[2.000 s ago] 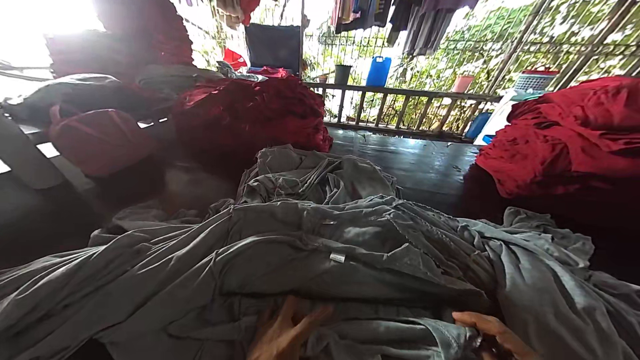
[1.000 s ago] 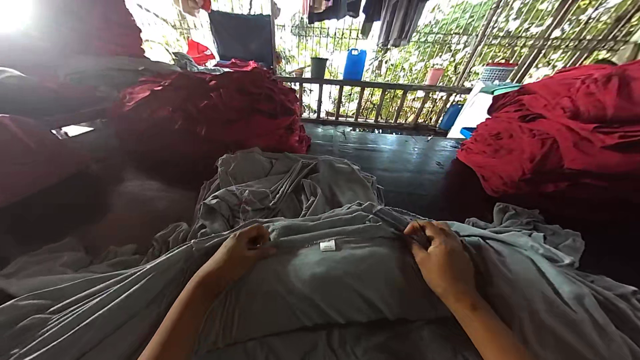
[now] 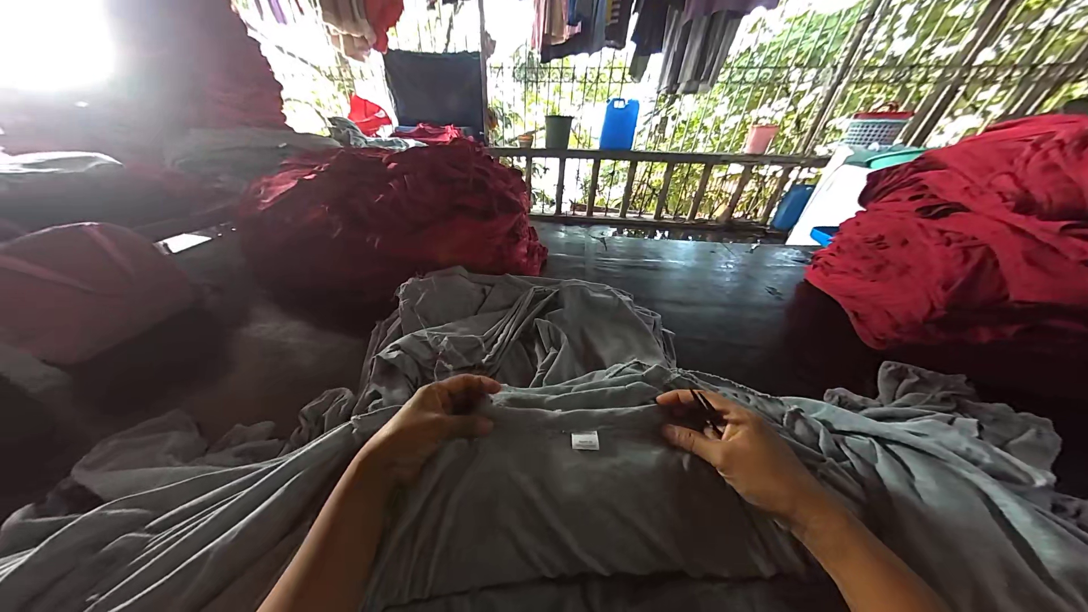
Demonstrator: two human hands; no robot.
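Observation:
A grey cloth garment (image 3: 595, 510) lies spread in front of me on a heap of grey fabric. Near the middle of its upper edge it bears a small white label (image 3: 585, 440). My left hand (image 3: 433, 421) pinches that edge to the left of the label, thumb and fingers on the cloth. On the label's other side, my right hand (image 3: 731, 442) holds the same edge between thumb and forefinger. A thin dark tool (image 3: 705, 410), whose kind I cannot tell, rests in the right hand. Behind the garment rises a folded grey fabric pile (image 3: 544, 331).
Dark red cloth (image 3: 399, 221) is heaped at the back left, and a brighter red pile (image 3: 977, 229) stands at the right. A dark table (image 3: 671, 272) runs between them. Beyond are a wooden railing (image 3: 680, 158), a blue jerrycan (image 3: 619, 124) and hanging clothes (image 3: 697, 42).
Two seconds ago my hands were lower on the grey cloth. Both have since moved up to the garment's labelled edge, and the garment now lies flatter and more spread.

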